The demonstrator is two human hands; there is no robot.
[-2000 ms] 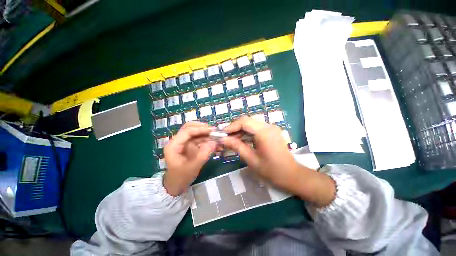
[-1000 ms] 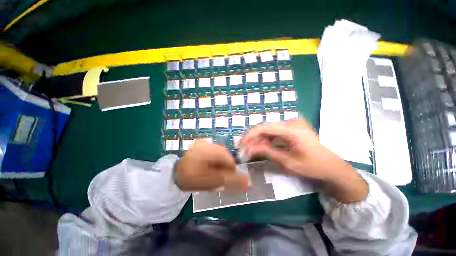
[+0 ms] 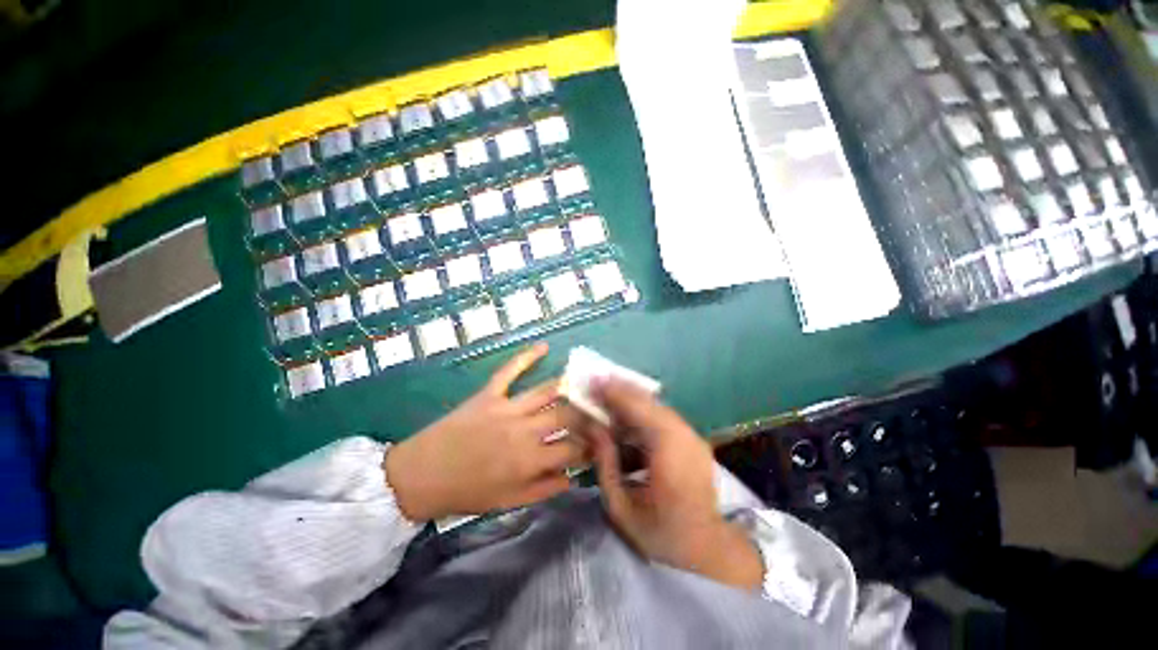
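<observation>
My right hand (image 3: pixel 660 476) pinches a thin white piece (image 3: pixel 594 376) between thumb and fingers, low in the middle of the view; its exact kind is unclear. My left hand (image 3: pixel 489 451) is beside it, back up, fingers partly spread. A small white sliver shows between its fingers; whether it is held is unclear. A clear tray (image 3: pixel 508 335) lies flat beyond my hands, with rows of silver-white battery cells (image 3: pixel 437 335). A pale edge of a sheet (image 3: pixel 457 521) shows under my left wrist; the rest is hidden.
Loose white liners (image 3: pixel 698 191) and a pad sheet with grey blocks (image 3: pixel 813 191) lie right of the tray. A tall tray stack (image 3: pixel 1003 165) stands far right. A grey sheet (image 3: pixel 155 279) lies left. A dark crate-like object (image 3: pixel 876 476) is below the bench edge.
The view has shifted right. My hands have moved from over the tray's front to the bench's near edge. The white piece now shows in my right hand. The front pad sheet is mostly out of sight.
</observation>
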